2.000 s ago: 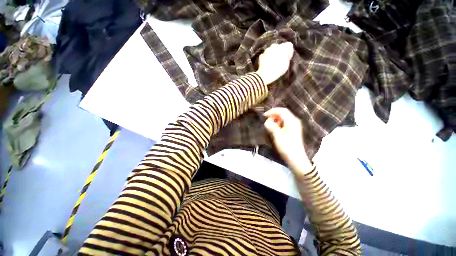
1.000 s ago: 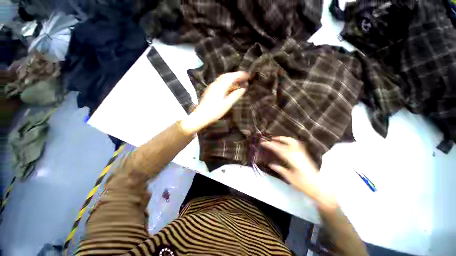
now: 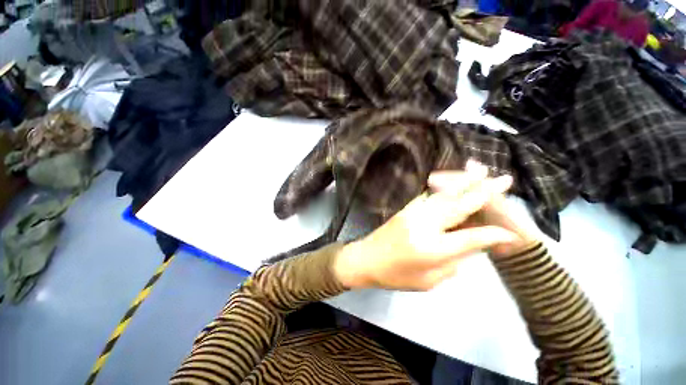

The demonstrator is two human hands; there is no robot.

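The brown plaid garment (image 3: 387, 177) is bunched up and blurred on the white table (image 3: 218, 184), with a rounded dark opening facing me. My left hand (image 3: 421, 241) is in front of its near side, fingers stretched out and thumb apart, with nothing seen in it. My right hand (image 3: 493, 218) is partly hidden behind my left hand, close to the garment's right part. Whether it grips any cloth cannot be told. A plaid sleeve-like part (image 3: 305, 180) sticks out to the left.
More plaid garments lie at the far edge (image 3: 376, 45) and at the right (image 3: 624, 128). Dark clothing (image 3: 165, 120) is heaped to the left, olive cloth (image 3: 34, 248) beyond it. Yellow-black tape (image 3: 132, 308) marks the floor. A red item (image 3: 613, 22) shows far right.
The garment has gone from spread flat to bunched up, farther from the table's near edge. My left hand has moved right, across my right hand. The view has tilted up.
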